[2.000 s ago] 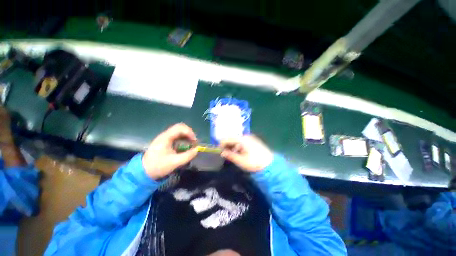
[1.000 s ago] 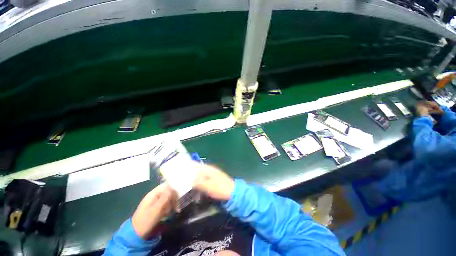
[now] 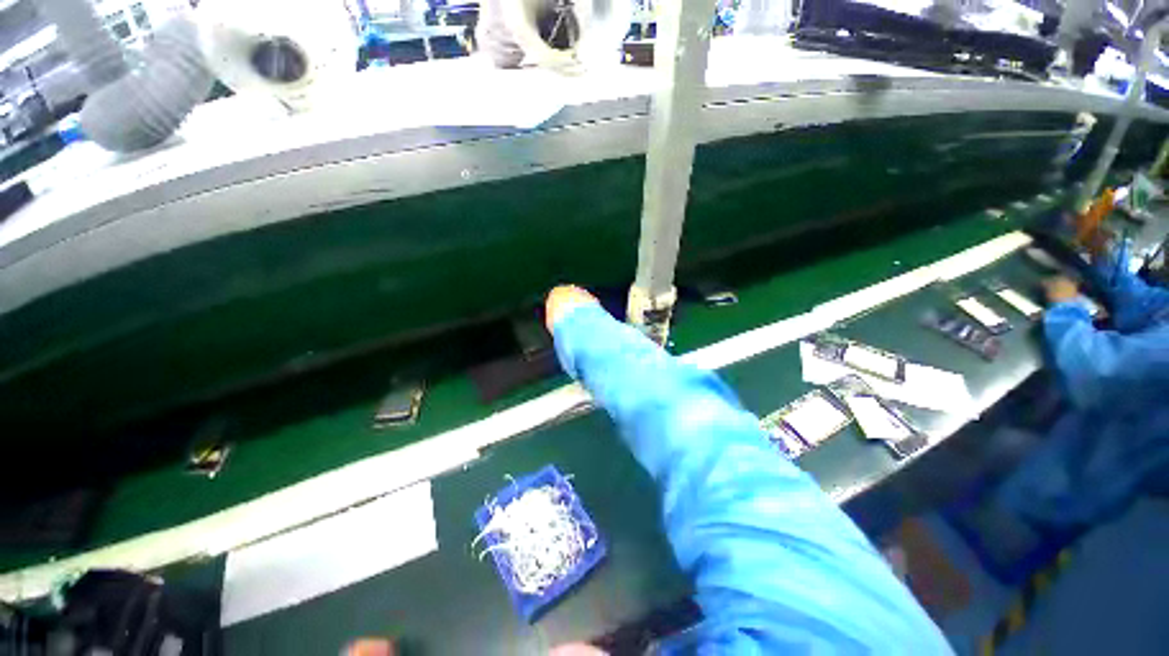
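Note:
My right hand (image 3: 568, 305) is stretched out over the green conveyor beside the taped metal post. It is small and mostly hidden by its blue sleeve, so its fingers and grip cannot be made out. A phone body (image 3: 530, 336) lies on the conveyor just left of it, by a dark flat piece (image 3: 506, 376). My left hand (image 3: 369, 647) shows only as a bit of skin cut off by the bottom edge. The blue box (image 3: 545, 602) with a heap of white strips (image 3: 542, 538) stands on the bench before me.
More phone bodies lie on the conveyor (image 3: 308, 442) and, at right, by a white sheet (image 3: 942, 386). The taped post (image 3: 656, 308) rises at the conveyor's edge. White paper (image 3: 333, 557) and a black unit (image 3: 109, 615) are at left. A person in blue (image 3: 1090, 346) works at right.
The view has lifted. My right hand has left the white card and phone held before me and reached out over the conveyor. My left hand has dropped almost out of view.

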